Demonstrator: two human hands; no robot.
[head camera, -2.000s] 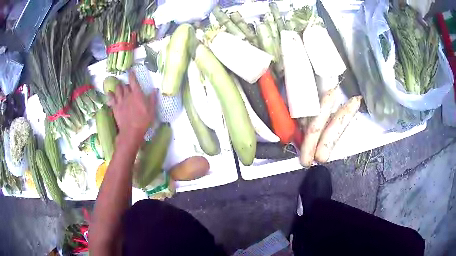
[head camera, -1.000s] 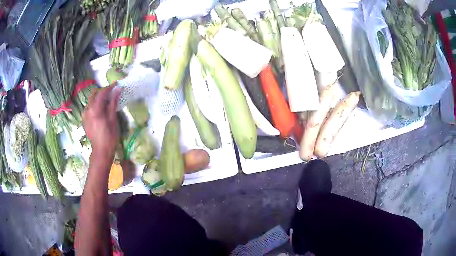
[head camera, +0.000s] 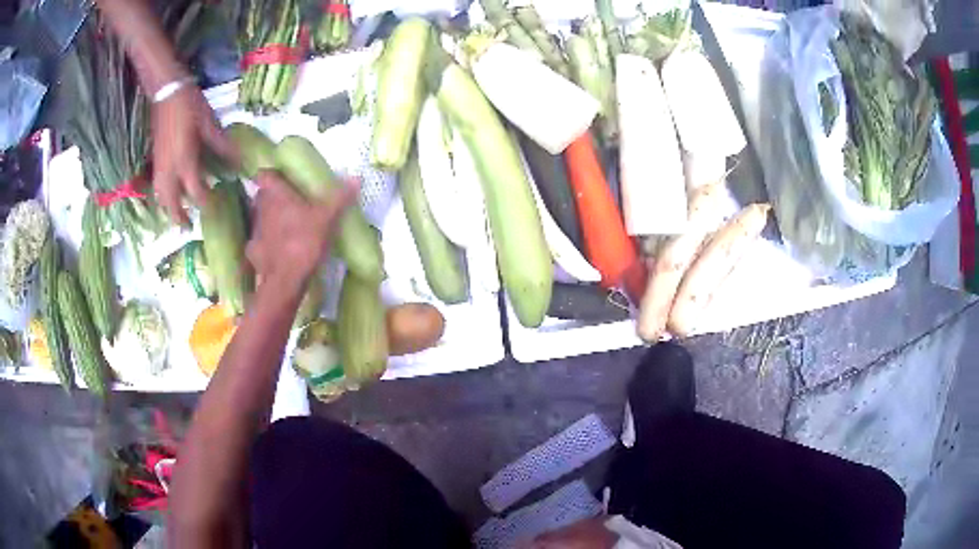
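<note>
My left hand reaches in from the lower left, slightly blurred, with its fingers around a pale green zucchini above the tray. Another zucchini lies below it, beside a brown oval vegetable. A smaller pale green one is just above my hand. What seems to be my right hand shows at the bottom edge beside whitish material, mostly cut off; its grip is hidden.
Another person's hand with a white bracelet reaches in from the upper left. Long gourds, daikon and a carrot lie on white foam. Bagged greens stand right. Foam netting lies near my legs.
My left hand has moved right and now has a zucchini in it. The other person's hand has come in at the upper left. A hand now shows at the bottom edge.
</note>
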